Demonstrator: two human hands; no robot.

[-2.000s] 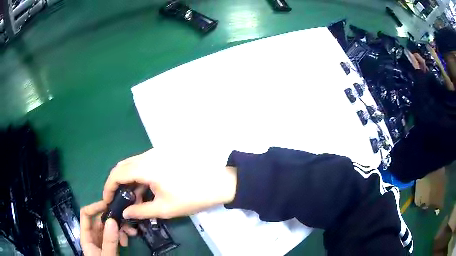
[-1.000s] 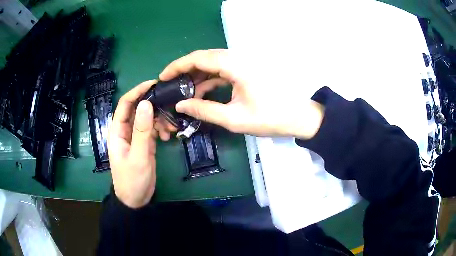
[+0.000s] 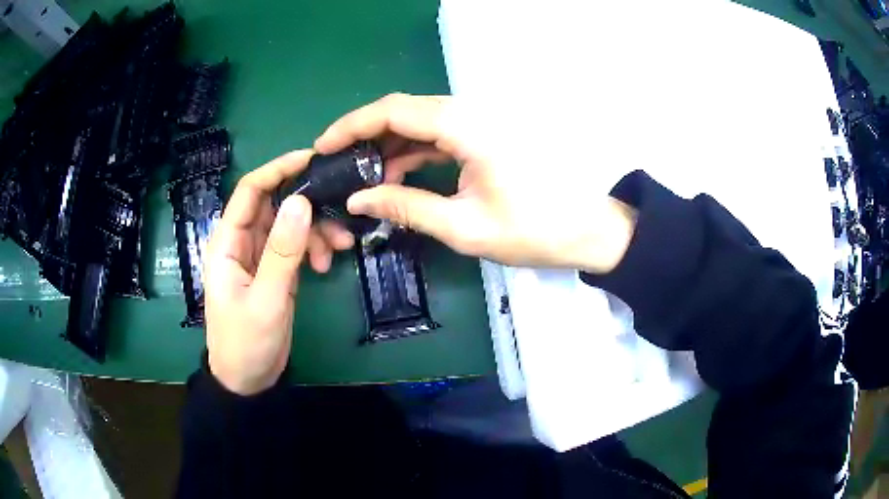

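Note:
A short black cylindrical sleeve (image 3: 336, 175) with a silvery face at its right end is held between both hands above the bench. My left hand (image 3: 263, 258) grips its left end, thumb on the near side. My right hand (image 3: 439, 185) holds its right end between thumb and fingers. A small silvery connector (image 3: 377, 235) shows just below the sleeve; its wires are mostly hidden. A black housing shell (image 3: 395, 292) lies on the green bench just below, its upper end hidden behind the hands and connector.
A pile of black housings (image 3: 73, 166) lies at the left, with a single housing (image 3: 198, 234) beside it. White foam sheets (image 3: 624, 380) are stacked at the right, with dark parts (image 3: 858, 195) at their far edge. Clear plastic film (image 3: 63, 429) shows below the table edge at lower left.
The view has swung down and left since two seconds ago, bringing the pile and near bench edge into view. Since one second ago, the wires and connector have shifted and show less below the sleeve.

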